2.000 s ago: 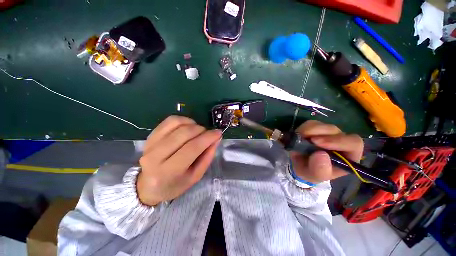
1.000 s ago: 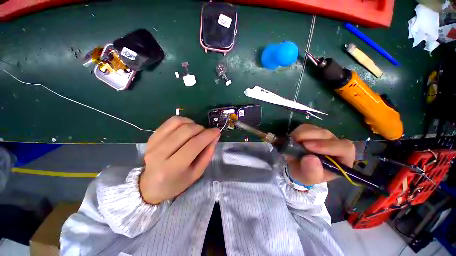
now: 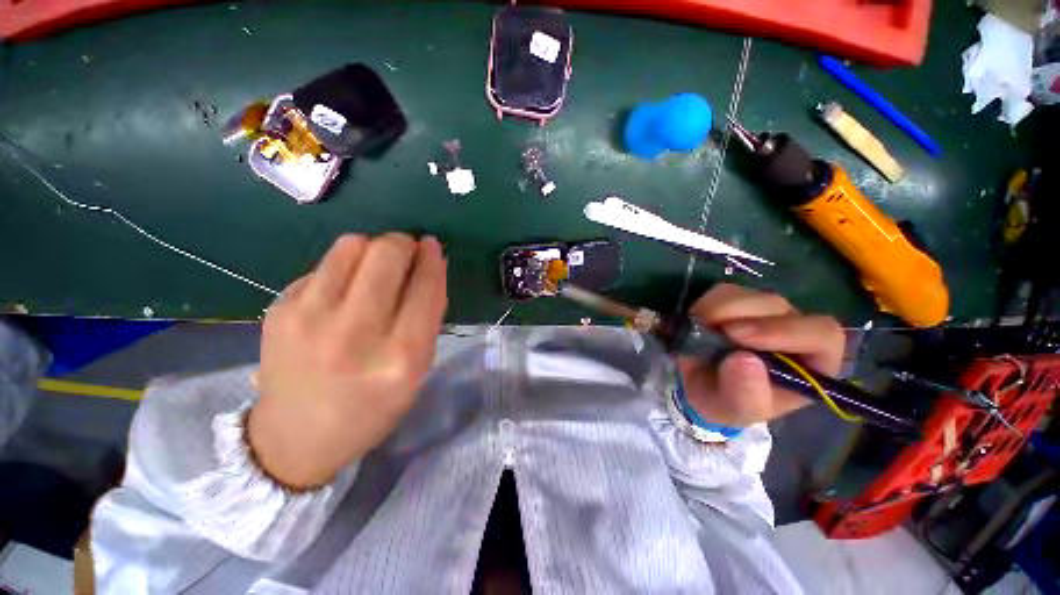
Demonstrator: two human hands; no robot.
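Observation:
The opened smartwatch [image 3: 532, 274] lies at the bench's near edge, its orange flex exposed and its black display module [image 3: 596, 265] to the right. My right hand [image 3: 761, 355] grips the soldering iron [image 3: 697, 339], whose tip is at the right side of the opened case, by the flex. My left hand [image 3: 355, 343] is on the mat left of the watch, fingers bent together, fingertips hidden. A thin pale wire [image 3: 174, 244] runs from the left to behind this hand. A short thin strand [image 3: 502, 316] shows at the bench edge. I cannot tell what my left fingers hold.
A second opened watch [image 3: 296, 163] is back left, a pink-framed watch [image 3: 530, 64] at top centre. Loose components [image 3: 460, 180], white-handled tweezers [image 3: 651, 223], a blue double-bulb object [image 3: 668, 126] and an orange screwdriver [image 3: 872, 238] lie behind. A red tray [image 3: 802, 23] borders the back.
My left hand has moved left, away from the opened watch, and now covers the spot where a small white-yellow piece lay. My right hand and the iron have stayed nearly in place.

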